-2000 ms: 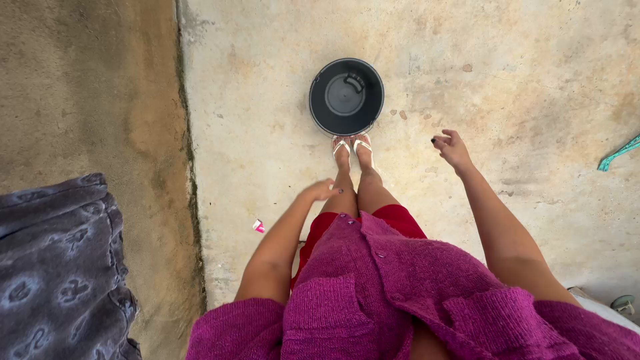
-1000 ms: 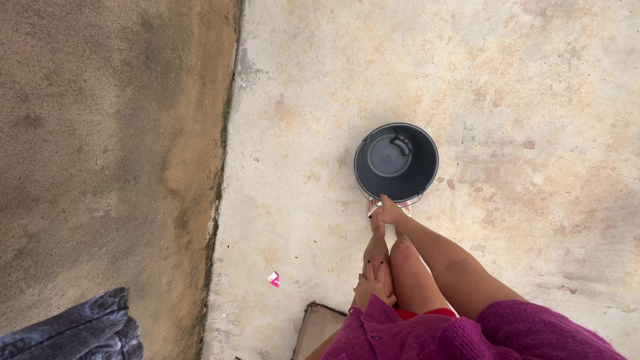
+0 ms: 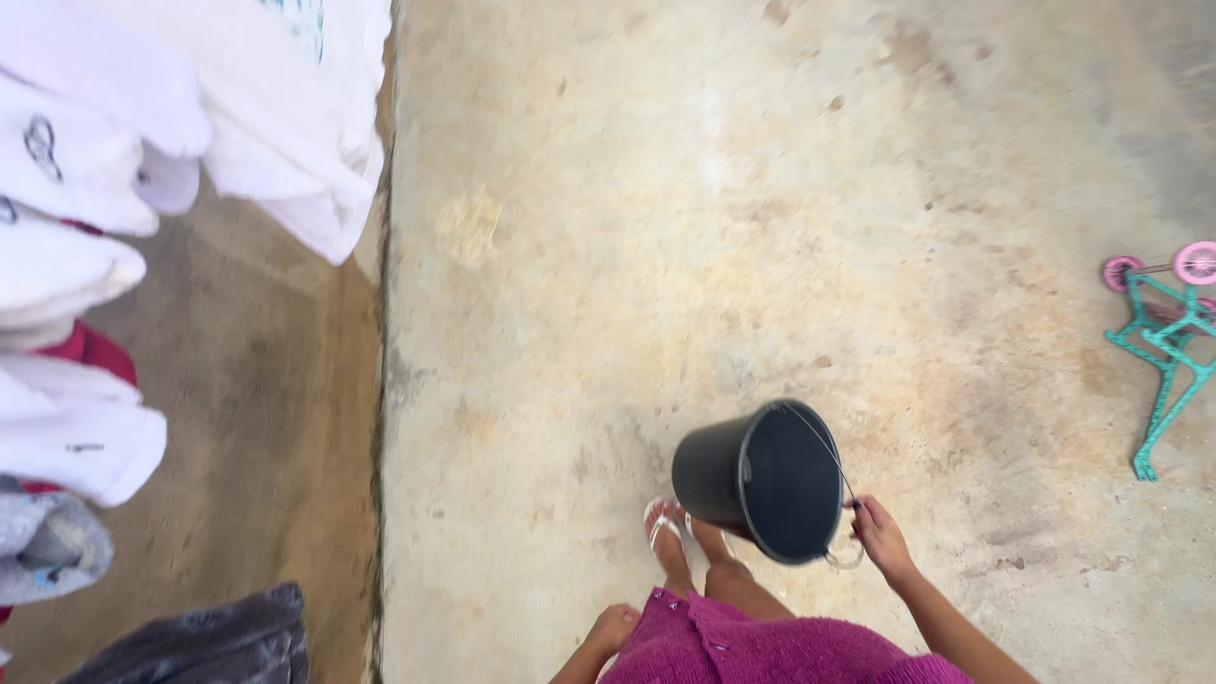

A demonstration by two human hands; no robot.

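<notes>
My right hand [image 3: 879, 537] is closed on the thin wire handle of a black plastic bucket [image 3: 717, 472]. The bucket hangs tilted on its side in front of my legs, its mouth turned toward that hand, and nothing shows inside it. Part of the handle loops below my fingers. Near the hem of my purple knitted top hangs my left hand [image 3: 616, 627], with its fingers curled and no object visible in it; whether they are fully closed is hard to see.
Several white garments [image 3: 285, 123] hang at the left, with a dark patterned cloth [image 3: 209, 636] lower down. A floor edge [image 3: 383, 380] runs beside them. On the concrete at the far right lies a turquoise frame with pink wheels [image 3: 1159, 351]. My feet in white sandals [image 3: 662, 522] stand beneath the bucket.
The bucket stood upright on the floor at my feet; now it is lifted and tilted, its handle in my right hand. My left hand has left my knee. The view has shifted, showing more hanging clothes.
</notes>
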